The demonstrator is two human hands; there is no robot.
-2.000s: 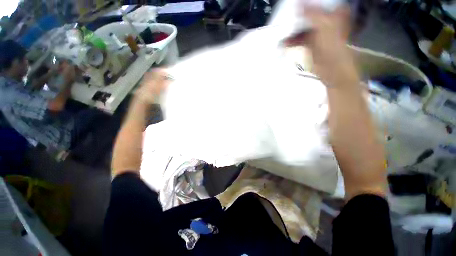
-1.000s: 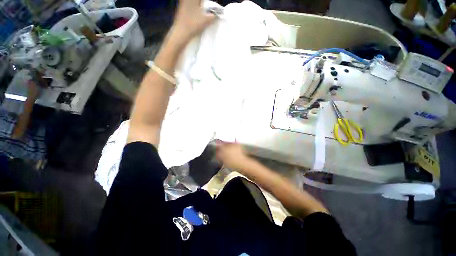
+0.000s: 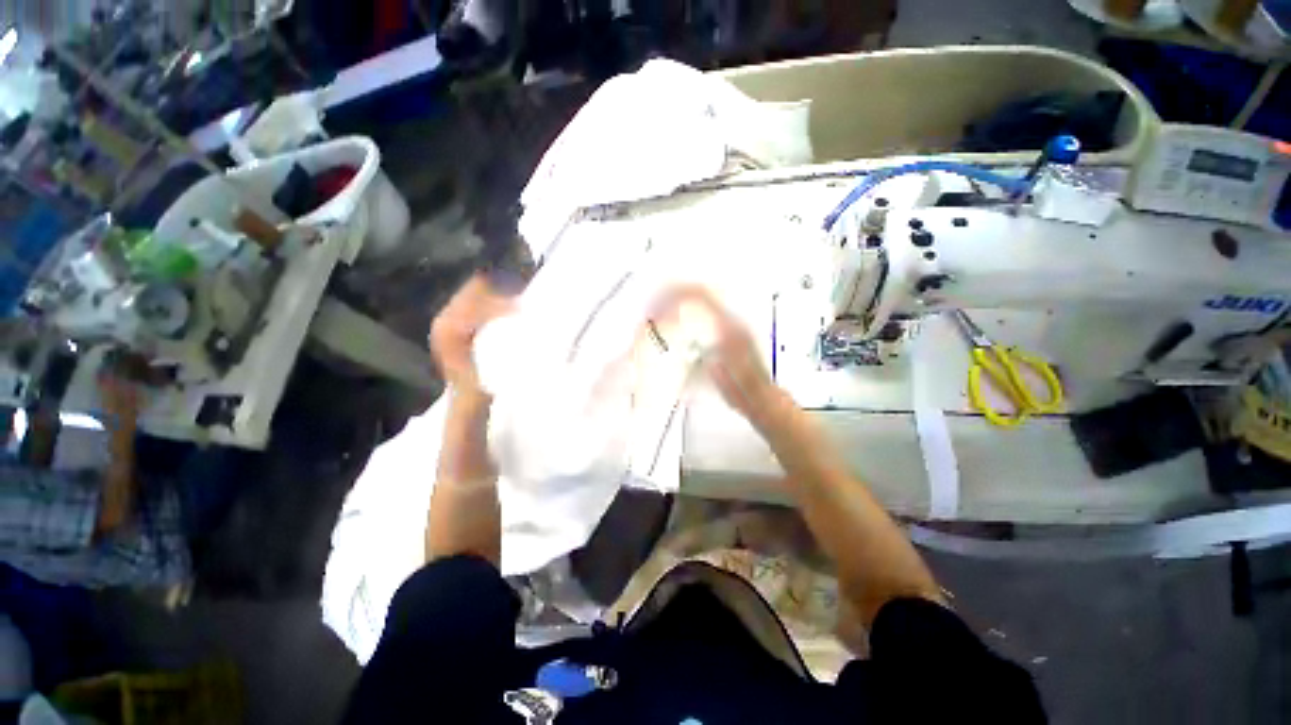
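Observation:
A white garment piece [image 3: 552, 425] is bunched between my hands over the table's left part and hangs down to my lap. My left hand [image 3: 474, 337] grips its left side. My right hand [image 3: 704, 337], blurred, holds its upper right part, left of the needle. The fingertips are washed out against the bright cloth. The cream-white sewing machine [image 3: 1048, 269] stands to the right, its presser foot [image 3: 857, 349] with no garment under it. White tape [image 3: 936, 439] hangs over the table's front edge right of the needle.
Yellow-handled scissors [image 3: 1014, 385] lie on the bed, with a black slab [image 3: 1137, 432] to their right. A white pile [image 3: 623, 142] is at the far left corner. A control panel [image 3: 1215, 167] is at the right. Another person's arm [image 3: 116, 446] shows at far left.
My left hand has come back from the far pile toward me. My right hand has risen from the table's front edge onto the cloth. The garment is now bunched between both hands.

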